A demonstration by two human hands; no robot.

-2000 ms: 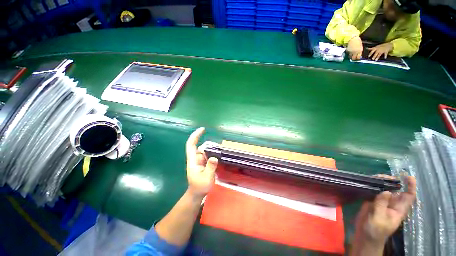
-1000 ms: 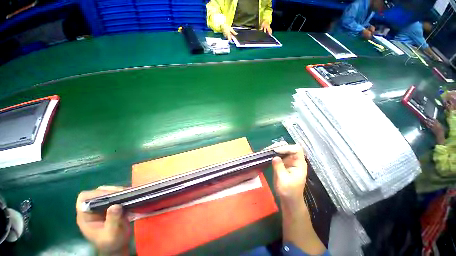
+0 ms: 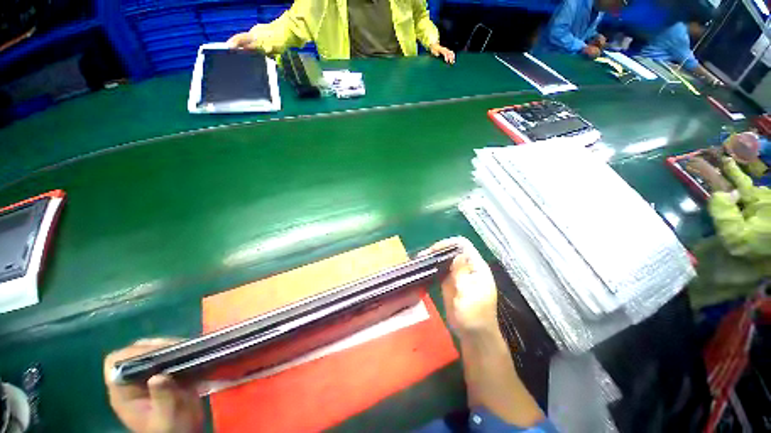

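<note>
A slim grey-black laptop unit (image 3: pixel 287 317) is lifted, seen edge-on as dark parallel lines, sloping up to the right. My left hand (image 3: pixel 156 389) is closed around its left end, thumb in front. My right hand (image 3: pixel 469 292) grips its right end, thumb on the near side. Below it lies a red-orange foam pad (image 3: pixel 338 385) with a yellow-orange far part. A white sheet (image 3: pixel 380 338) shows between the unit and the pad. The unit hides the middle of the pad.
A tall stack of bagged white sheets or covers (image 3: pixel 583 228) stands close at right. A covered unit on foam (image 3: pixel 21 245) lies at left. An open laptop base (image 3: pixel 549 123) lies beyond the stack. A person in yellow (image 3: pixel 321 30) touches a white-edged panel (image 3: pixel 235 80) across the bench.
Over the two seconds the view has swung right. The unit stays held in both hands above the pad. The person opposite has shifted the panel to the left.
</note>
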